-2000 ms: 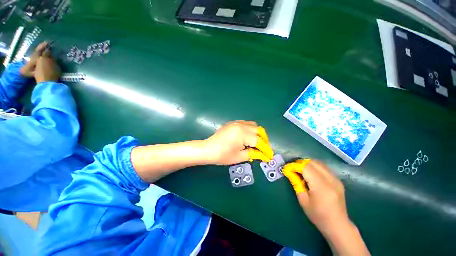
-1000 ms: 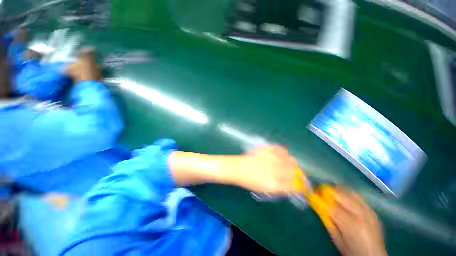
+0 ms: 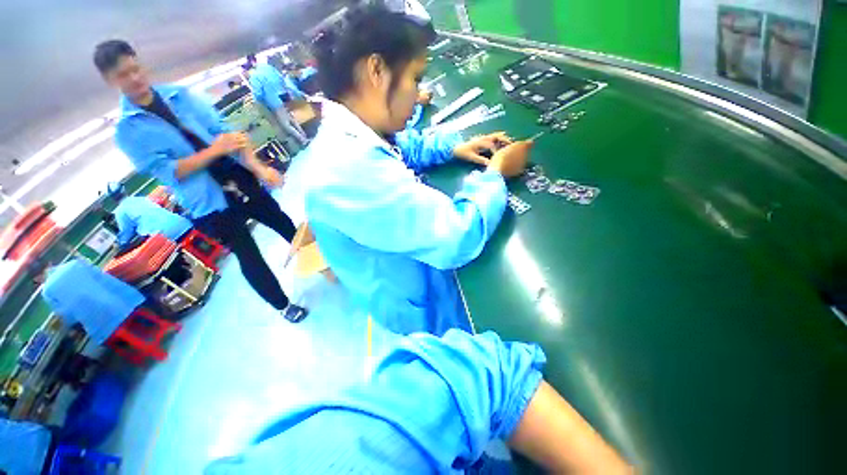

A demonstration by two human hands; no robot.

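Neither of my hands is in the picture. My left forearm shows at the bottom, with its blue sleeve, and is cut off by the lower edge before the hand. The nearest work parts in view are several small grey camera plates with ringed holes, lying on the dark-green bench beside the neighbour's hands. The neighbour's hands are close together and hold a thin pen-like tool.
A neighbour in a blue smock sits at the bench on the left. Another person stands behind in the aisle. Black panels and pale strips lie further along. Red stools stand at far left.
The view has swung up and to the left. My hands, the grey plates between them and the white tray of blue pieces have left the picture. The neighbour and aisle now show.
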